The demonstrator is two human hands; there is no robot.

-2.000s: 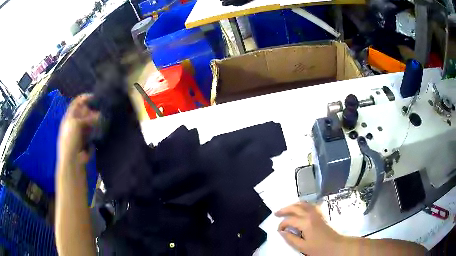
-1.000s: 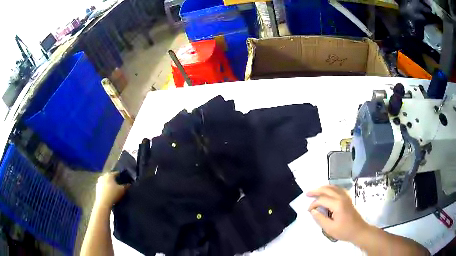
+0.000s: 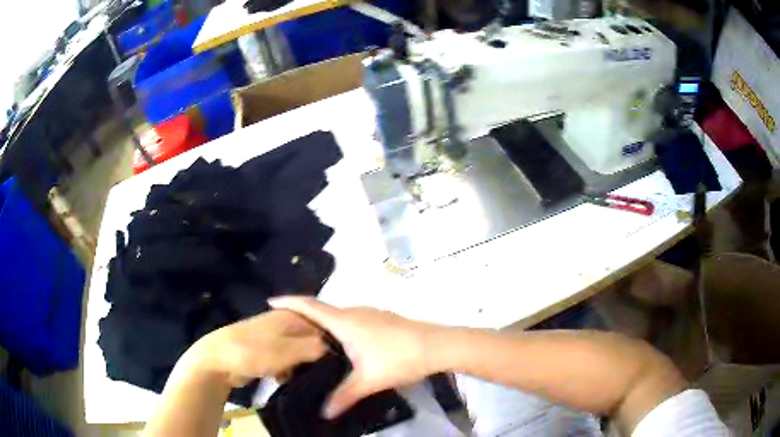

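A black cloth piece (image 3: 304, 399) is at the near table edge, low in the middle of the view. My left hand (image 3: 272, 346) grips it from the left, fingers curled and partly hidden. My right hand (image 3: 363, 346) is on its right side, thumb and fingers around the cloth, touching the left hand. A loose heap of black pieces (image 3: 205, 247) with small gold specks lies on the white table just beyond my hands. The sewing machine (image 3: 530, 72) stands to the right, its needle area bright and not clear.
Red-handled snips (image 3: 629, 204) lie beside a black phone (image 3: 539, 162) on the machine bed. A cardboard carton (image 3: 299, 88) and a red stool (image 3: 162, 141) are beyond the table. A blue bin (image 3: 38, 282) is at left, another carton (image 3: 742, 307) at right.
The view has swung right. My left hand has come from the heap's left side to the near edge. My right hand has left the table by the machine and joined it on the black cloth.
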